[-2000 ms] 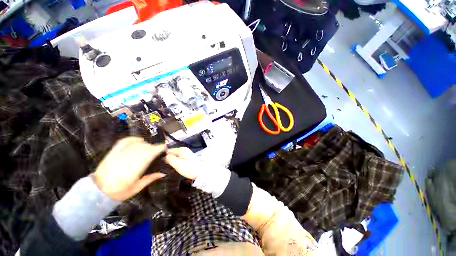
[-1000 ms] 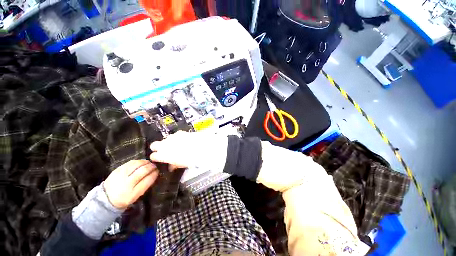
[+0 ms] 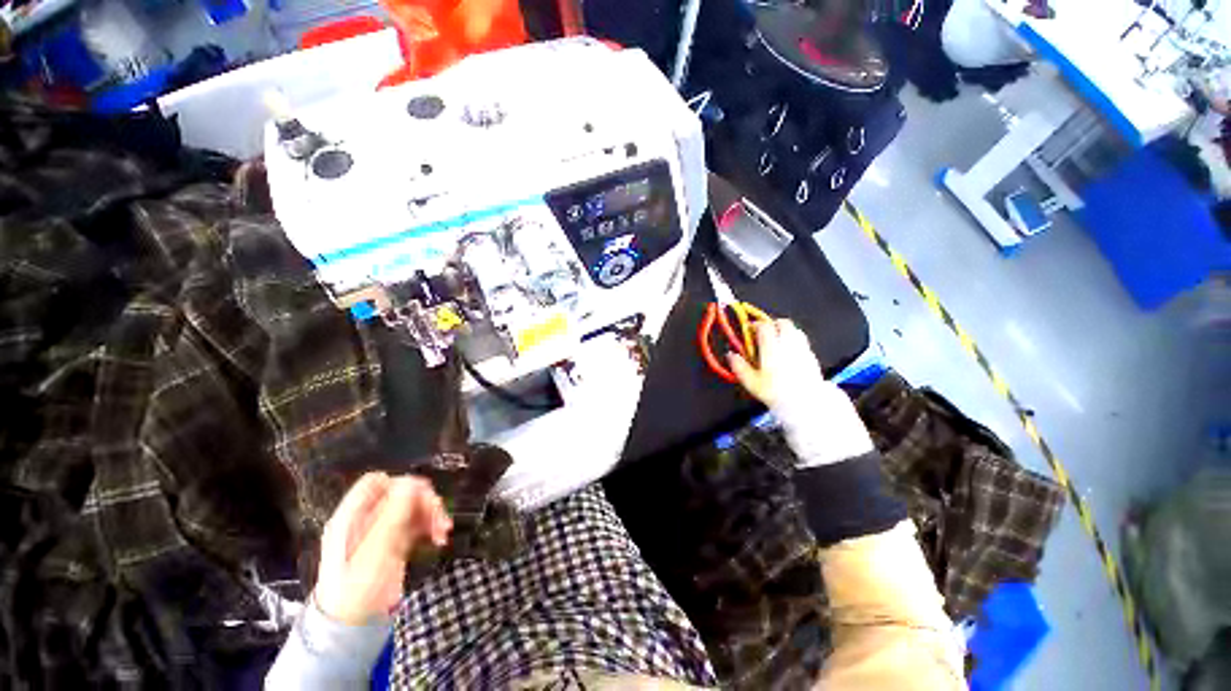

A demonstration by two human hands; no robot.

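The dark plaid garment [image 3: 257, 365] is heaped at left, with its edge beside the front of the white overlock machine [image 3: 473, 128]. My left hand [image 3: 385, 540] is over the garment's lower edge, fingers curled; whether it pinches cloth is unclear. My right hand [image 3: 779, 367] is at the scissors [image 3: 721, 338], its fingers at the yellow handle loop. The scissors lie on the black surface right of the machine, blades pointing up and away. The needle area [image 3: 439, 319] shows a yellow spot, and no hand is there.
A small clear box with reddish content [image 3: 751, 238] stands behind the scissors. Another plaid heap [image 3: 945, 473] lies at lower right over a blue bin [image 3: 1006, 632]. An orange cloth [image 3: 459, 34] hangs behind the machine. A yellow-black floor line [image 3: 965, 344] runs at right.
My right hand has left the cloth in front of the needle area and moved right to the scissors. My left hand has moved slightly down and right. The garment's edge has shifted a little.
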